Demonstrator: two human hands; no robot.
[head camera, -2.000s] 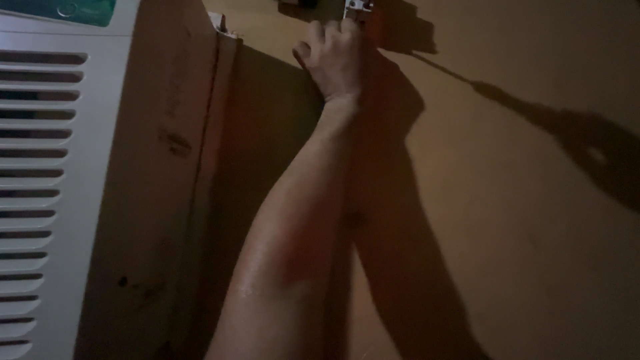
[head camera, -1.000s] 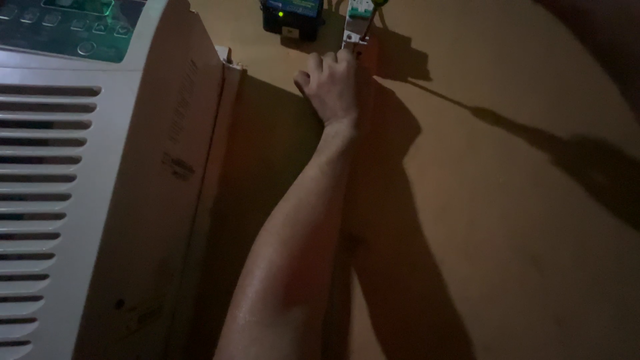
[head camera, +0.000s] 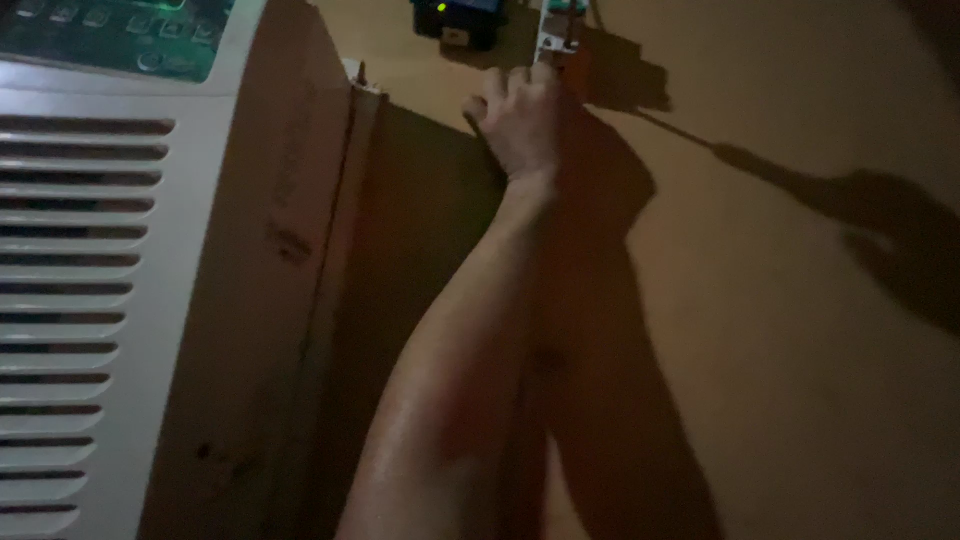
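My left hand (head camera: 521, 120) reaches up from the bottom with its back to the camera. Its fingertips are at the lower end of a narrow white electrical module, apparently a circuit breaker (head camera: 556, 37), with a green part at the top edge. What the fingers pinch there, if anything, is hidden. A thin dark shaft (head camera: 571, 22), apparently a screwdriver's, stands against the module's front. My right hand is out of view. A shadow of a hand-held tool falls to the right. Left of the module sits a black device (head camera: 459, 22) with a small green light.
A white appliance housing with long vent slots (head camera: 195, 187) and a green-lit button panel (head camera: 112, 37) fills the left side. A narrow strip or trunking (head camera: 360, 135) runs beside it. The tan wall surface (head camera: 765, 300) lies behind the arm, with the arm's dark shadow across it.
The view has shifted slightly. My left hand stays at the module's lower end. The tool's shadow on the right has changed shape a little.
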